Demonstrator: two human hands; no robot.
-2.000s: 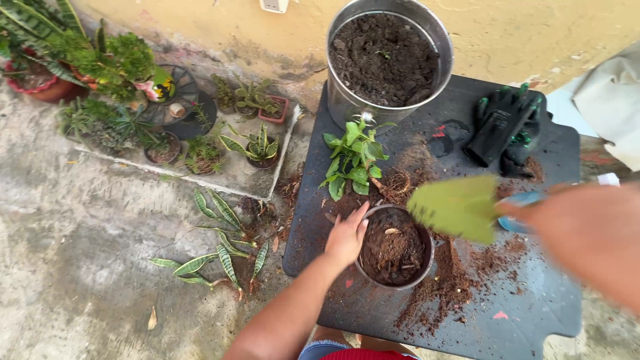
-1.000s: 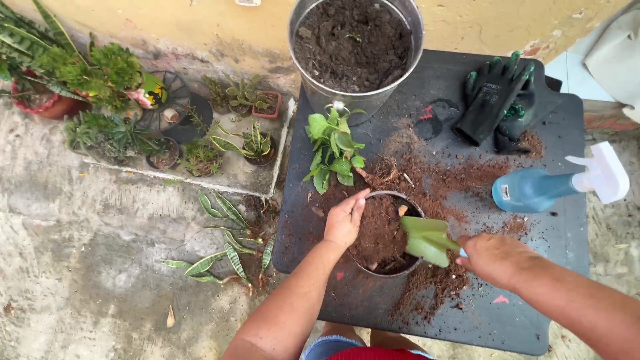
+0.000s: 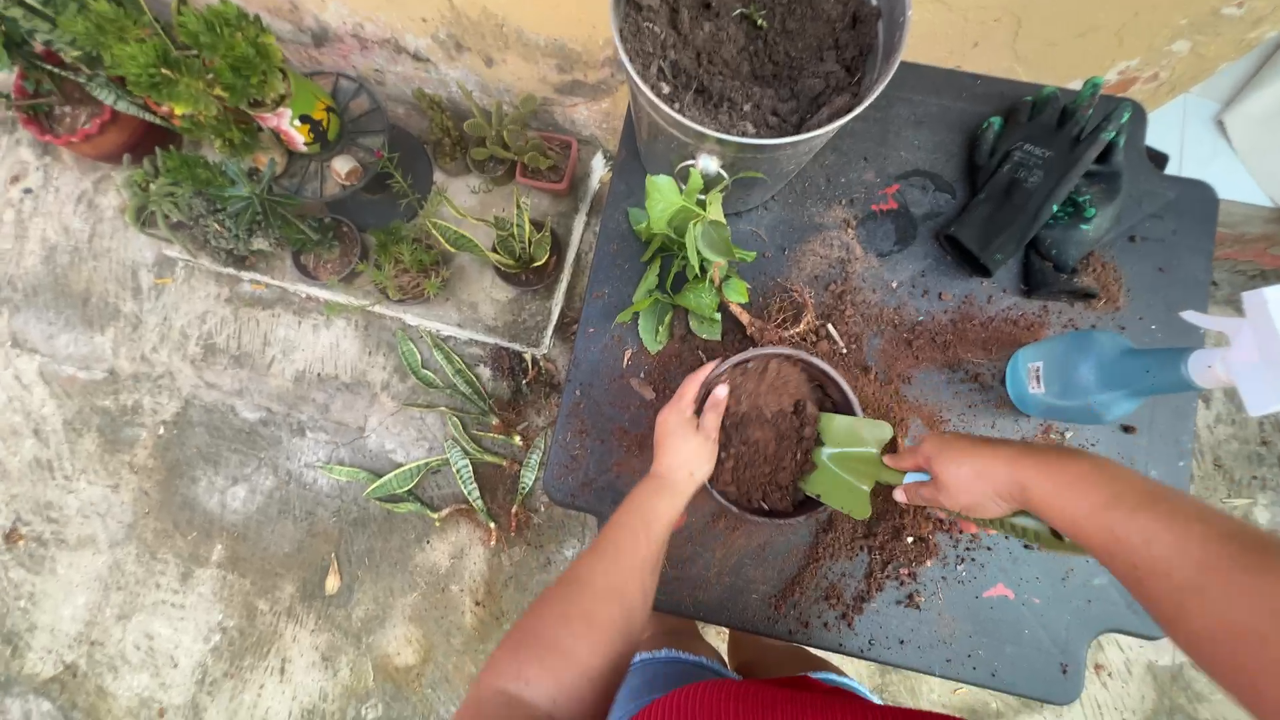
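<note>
My left hand (image 3: 690,428) grips the left rim of a small round plant pot (image 3: 852,395), which holds loose brown soil (image 3: 760,435). In my right hand (image 3: 950,474) is a green garden trowel (image 3: 850,465), its blade at the pot's right rim and its tip over the soil. Just behind the pot, a leafy green plant (image 3: 690,255) lies on the dark table (image 3: 1010,600) with its roots (image 3: 790,318) bare. Spilled soil (image 3: 900,540) surrounds the pot's right side.
A large metal pot of soil (image 3: 720,150) stands at the back of the table. Black gardening gloves (image 3: 1020,180) and a blue spray bottle (image 3: 1075,377) lie to the right. Snake plant cuttings (image 3: 465,465) are on the concrete floor, near potted plants on a ledge (image 3: 480,325).
My right hand has brought the trowel from right of the pot to its rim. The soil in the pot stands higher than two seconds ago. My left hand has stayed on the rim.
</note>
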